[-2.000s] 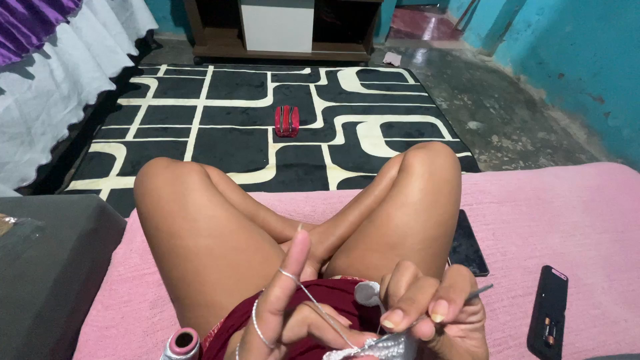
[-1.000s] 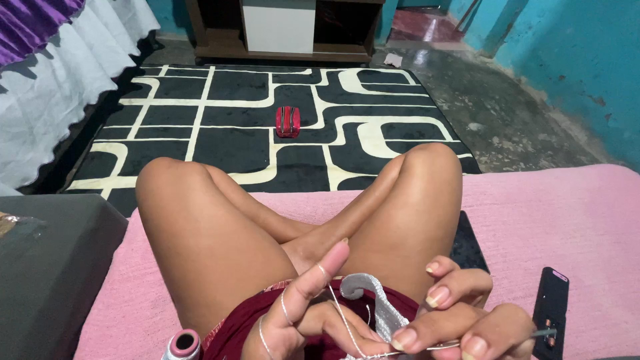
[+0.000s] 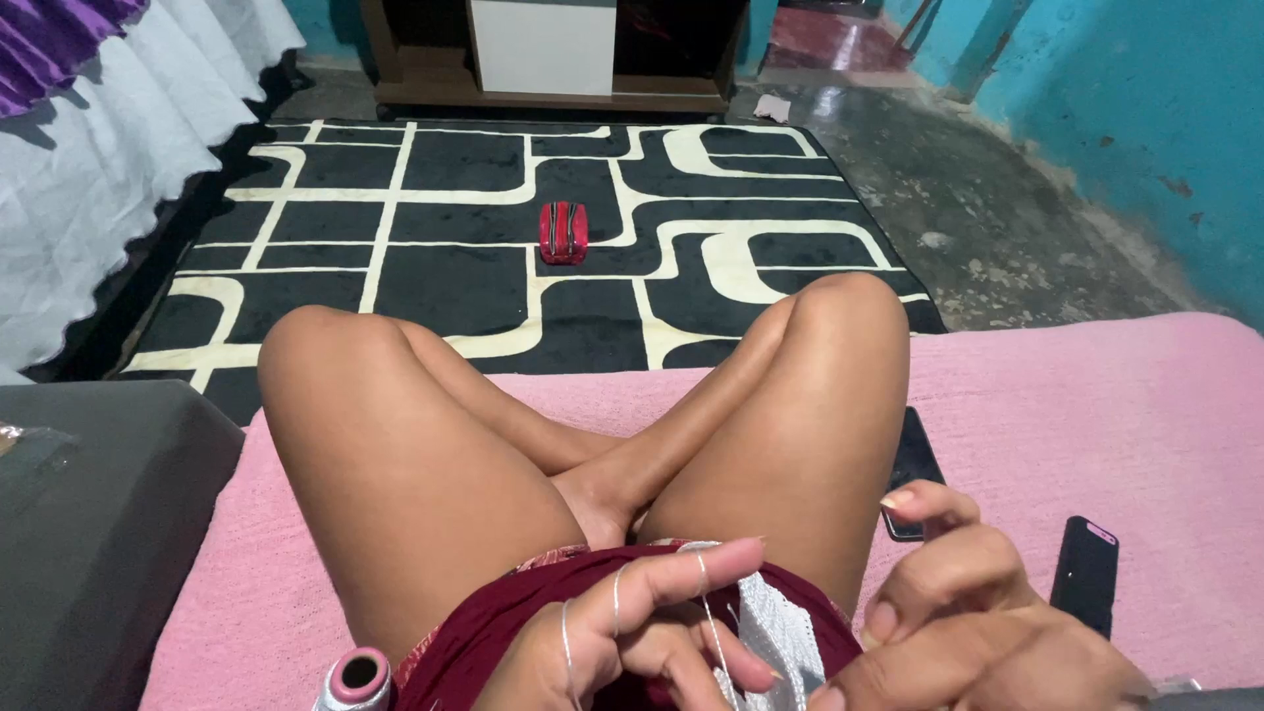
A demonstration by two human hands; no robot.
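Note:
White thread [image 3: 616,600] winds round the raised index finger of my left hand [image 3: 642,632] and runs down to a white crocheted piece [image 3: 780,627]. That hand's other fingers curl against the piece over my lap. My right hand [image 3: 987,612] is at the lower right, its thumb and finger bent together at the piece's right edge; the hook seen earlier is mostly hidden by this hand. A thread spool with a pink core [image 3: 357,676] stands at the bottom left beside the dark red clothing [image 3: 474,622].
A phone [image 3: 913,459] lies by my right thigh, and a black case-like object [image 3: 1084,573] is farther right on the pink cover [image 3: 1106,415]. A grey cushioned block [image 3: 99,494] is at left. A red zippered pouch [image 3: 564,234] rests on the patterned rug [image 3: 454,217].
My right hand has shifted to the right and turned; the hook, visible between its fingers before, is now mostly out of sight. The left index finger has tilted to the right.

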